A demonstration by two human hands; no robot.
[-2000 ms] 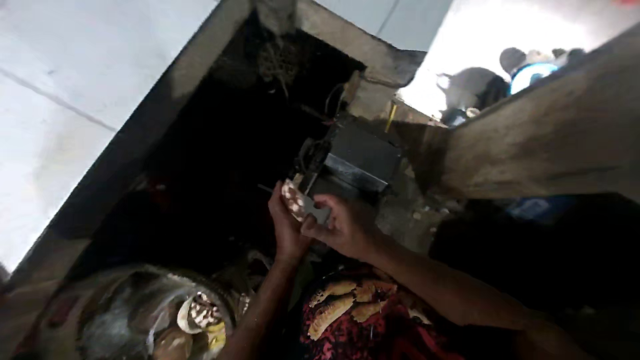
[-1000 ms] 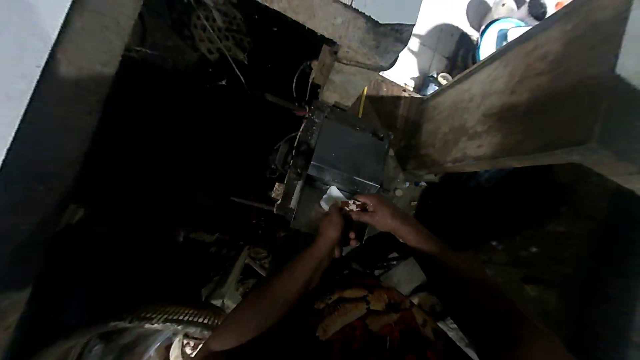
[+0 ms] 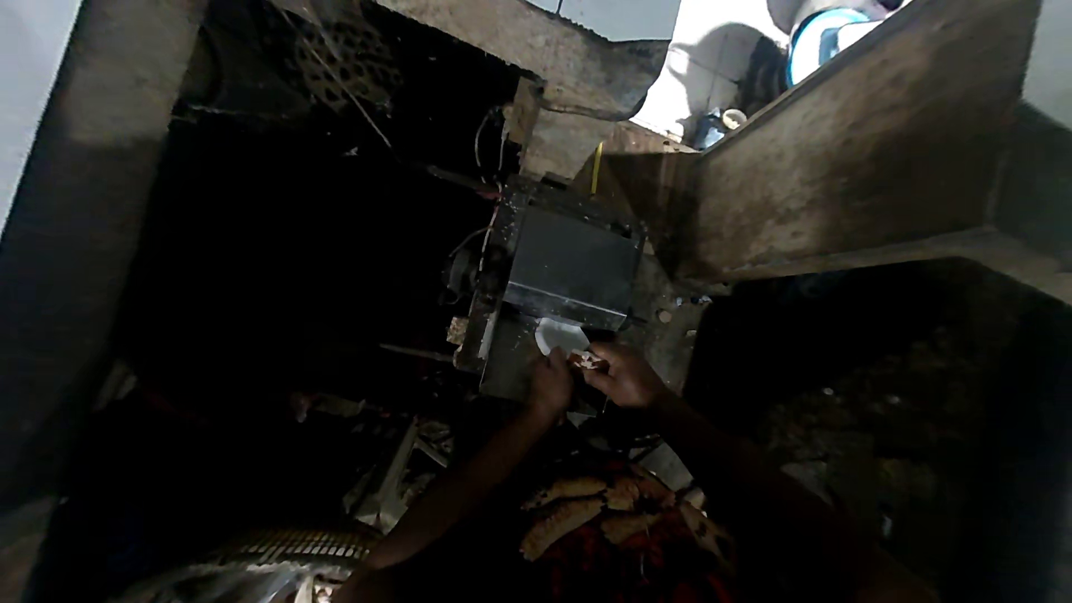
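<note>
Both hands meet at the front edge of a dark metal machine with a flat top plate (image 3: 574, 260). My left hand (image 3: 550, 387) grips the lower edge of a thin pale curved piece (image 3: 561, 335), which lies over the machine's lower surface. My right hand (image 3: 624, 374), beside it, pinches a small white-and-brown patterned piece (image 3: 586, 360) between thumb and fingers. The two pieces touch or overlap; dim light hides whether they are joined. Fingertips are partly hidden.
A woven basket (image 3: 293, 544) with a plastic bag stands at lower left. Concrete ledges (image 3: 837, 176) edge the work spot at right and top. Wires and a rod (image 3: 419, 352) are left of the machine. A yellow stick (image 3: 597, 167) stands behind it. Patterned cloth (image 3: 620, 519) covers my lap.
Two seconds ago the patterned piece was up in both hands, left of the machine's front; now both hands are at the machine's front edge. The view has shifted.
</note>
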